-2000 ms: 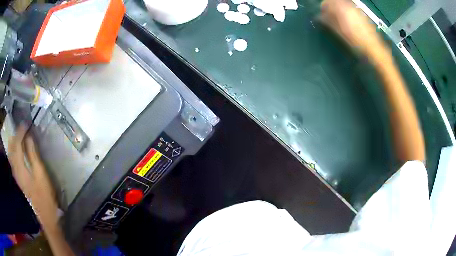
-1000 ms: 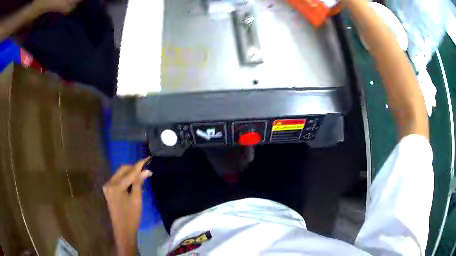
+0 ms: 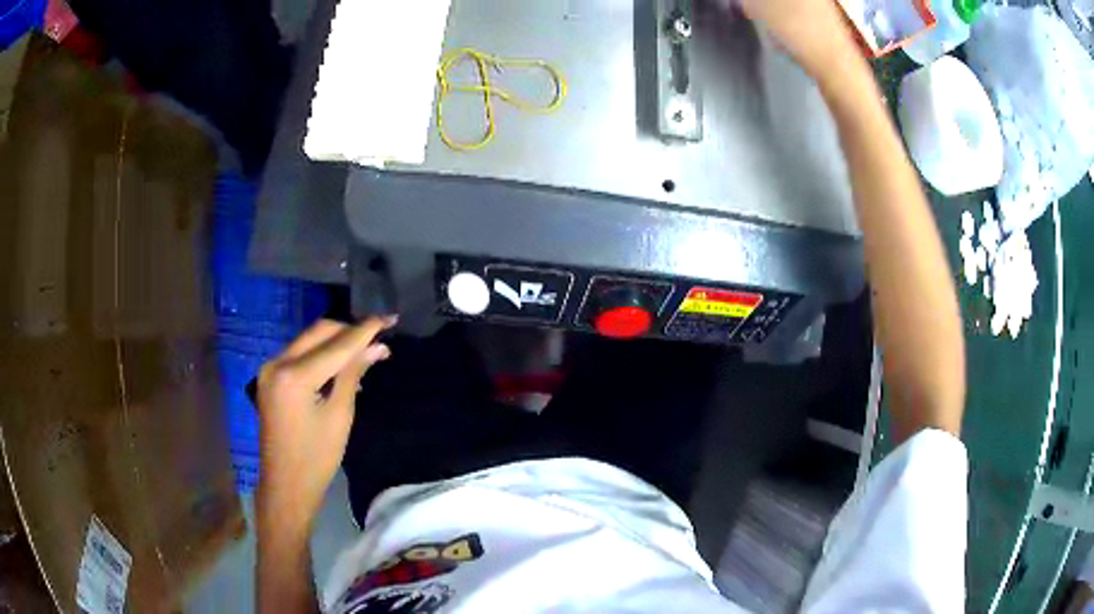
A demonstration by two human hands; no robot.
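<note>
My left hand (image 3: pixel 314 366) is left of the black control panel (image 3: pixel 558 296), with thumb and forefinger pinched. A round white head (image 3: pixel 467 292) shows over the panel's left end, in line with my fingertips. It looks like the head of a rod piece in my left hand; its thin stem is barely visible against the dark. A dark end shows behind the hand. My right hand (image 3: pixel 798 22) is over the machine plate (image 3: pixel 564 156) at the top edge, right of the slotted clamp bar (image 3: pixel 679 72). Its fingertips are cut off or blurred, so its grip is unclear.
A white ridged strip (image 3: pixel 378 84) and yellow rubber band (image 3: pixel 466 102) lie on the plate. The panel has a red button (image 3: pixel 623 319). At right are an orange-red box (image 3: pixel 902 46), white roll (image 3: pixel 950 126) and loose white discs (image 3: pixel 1011 282). A cardboard carton (image 3: pixel 120 300) stands left.
The view has swung from the bench to the machine front. My right hand has moved from the bench to over the plate. The white head has shifted right, over the panel's left end.
</note>
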